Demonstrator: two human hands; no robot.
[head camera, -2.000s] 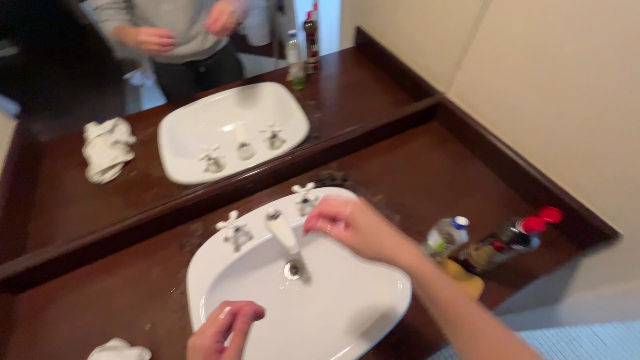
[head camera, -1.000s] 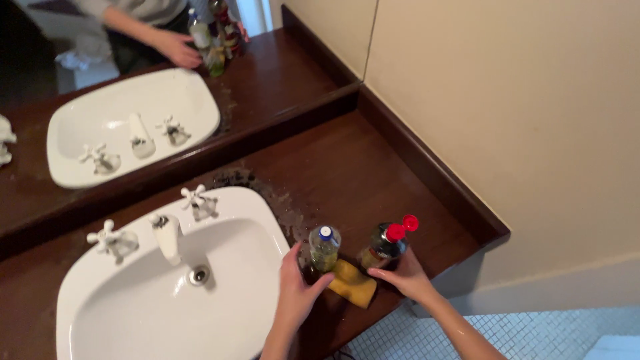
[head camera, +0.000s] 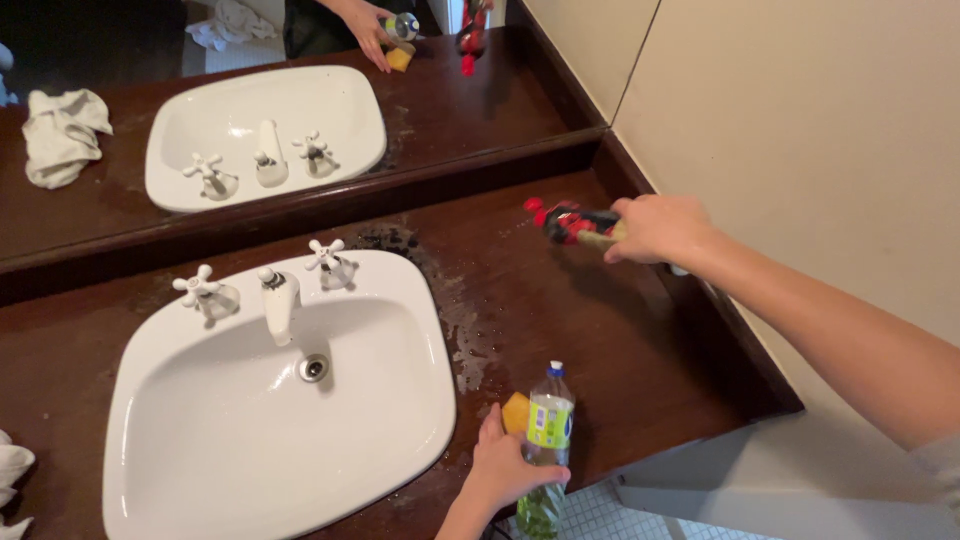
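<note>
My right hand (head camera: 664, 229) grips a dark bottle with a red cap (head camera: 574, 221) and holds it tilted over the wooden counter (head camera: 510, 285), right of the sink; its red lid points left. Low in the view, my left hand (head camera: 510, 465) is around a clear plastic bottle (head camera: 550, 420) with a blue and white cap, a green-yellow label and greenish liquid. Behind the left fingers, beside this bottle, a yellow sponge (head camera: 516, 412) shows in part. Water drops and wet marks lie on the wood between the sink's rim and the bottles.
A white sink (head camera: 352, 420) with a tap (head camera: 279, 304) and two cross handles fills the left side. A mirror (head camera: 450, 97) stands behind a raised wooden ledge (head camera: 300, 214). White cloth (head camera: 11, 472) lies at the left edge. The wall (head camera: 810, 150) bounds the right side.
My right hand has lifted the red-capped bottle from near the counter's front edge, back toward the wall, and tilted it. My left hand stays at the clear bottle, which it now grips.
</note>
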